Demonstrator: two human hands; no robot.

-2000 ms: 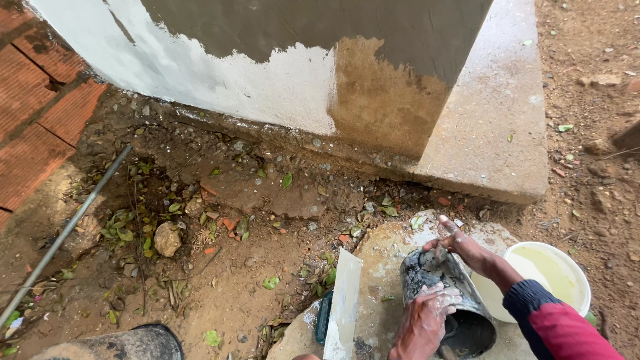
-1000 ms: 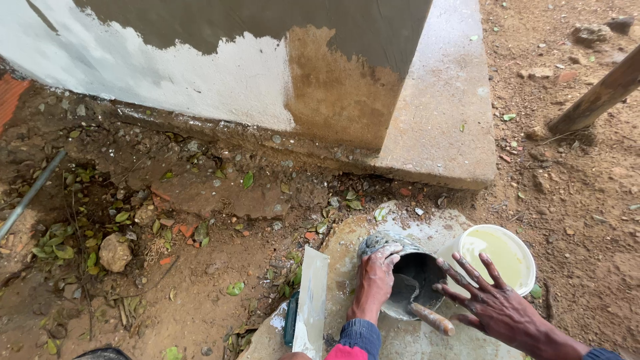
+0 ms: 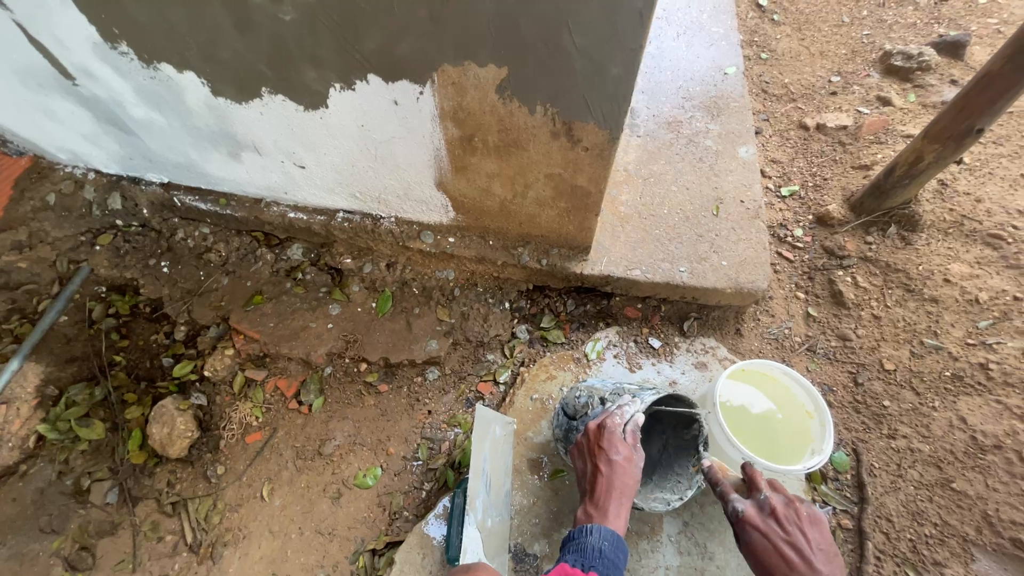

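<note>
My left hand [image 3: 610, 460] grips the side of a round container [image 3: 674, 496] smeared with grey paste, which lies tilted on a flat stone slab. Its mouth faces right and shows wet grey paste inside. At the mouth, my right hand [image 3: 772, 516] holds a tool by its handle [image 3: 726, 472]; a thin metal edge runs across the opening, and the rest of the tool is hidden. Touching or nearly touching the container on the right stands a white plastic bucket [image 3: 824, 448] of cloudy yellowish liquid. A wide metal blade with a green handle [image 3: 490, 480] lies left of my left hand.
Ahead rises a wall [image 3: 528, 172] with grey, white and brown patches, beside a concrete ledge [image 3: 680, 192]. A wooden post [image 3: 936, 136] leans at the right. A rock [image 3: 172, 426], leaves and brick bits lie on the dirt at left, with a grey pipe [image 3: 44, 324].
My right hand, spread over the tool's handle a second ago, has closed on it. The container was held by both hands in the earliest frame; my left hand remains on it.
</note>
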